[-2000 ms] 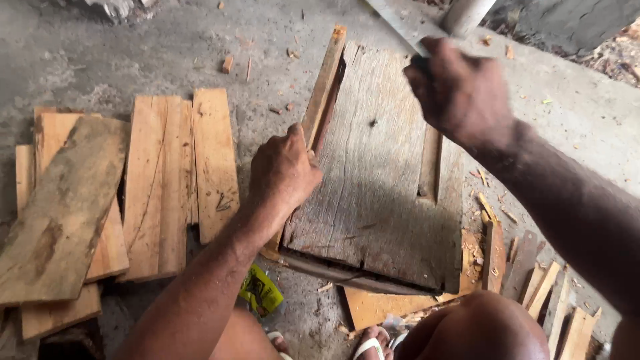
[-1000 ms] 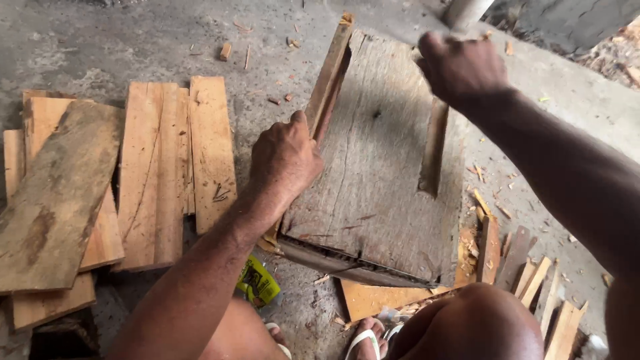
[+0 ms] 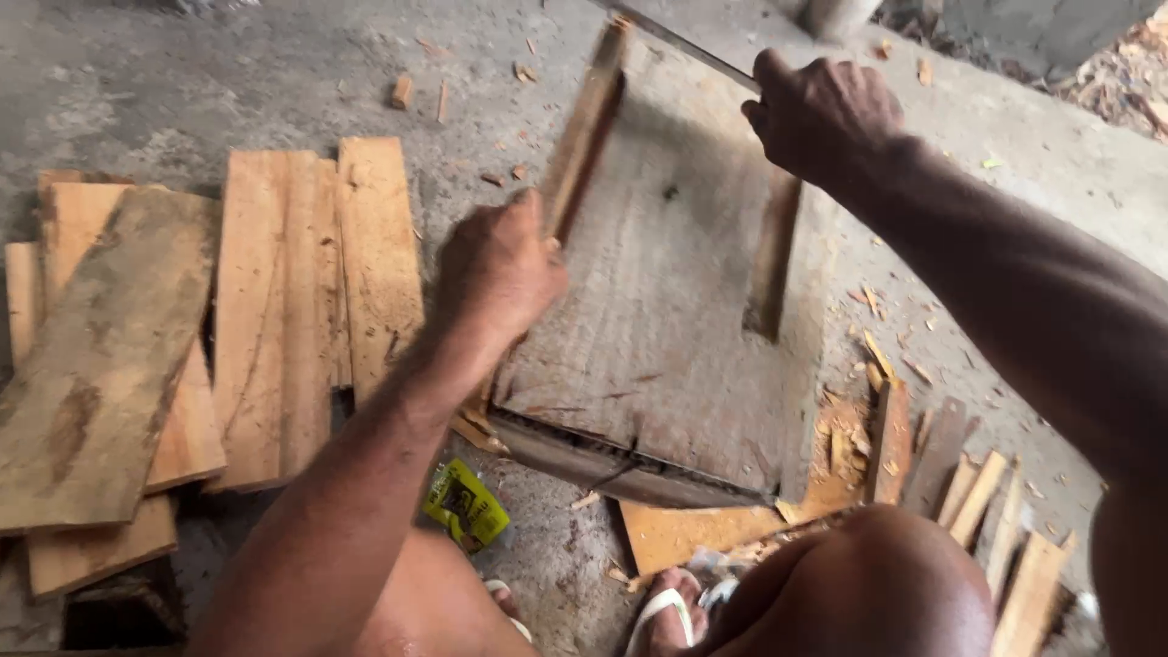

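My left hand [image 3: 502, 265] grips a narrow wooden strip [image 3: 584, 128] that stands along the left edge of a weathered wooden block [image 3: 639, 301]. In my right hand [image 3: 826, 109], above the block's upper right part, is the handle end of a long metal blade [image 3: 689, 50], probably a machete. The blade points up and left, and its far part crosses at the top end of the strip. My fingers hide the handle. A long slot [image 3: 774, 260] is cut in the right side of the block. A dark gap runs along the block's near edge.
Sawn boards [image 3: 260, 319] lie stacked at the left, with a greyish board [image 3: 109, 356] on top. Thin offcuts [image 3: 981, 502] and chips lie at the lower right. A yellow-green packet [image 3: 465, 506] is near my feet. A cylindrical object [image 3: 839, 14] stands at the top.
My right hand, raised at the upper right in the earlier frames, has come down a little, and the blade now reaches the strip's top end. My left hand still holds the strip.
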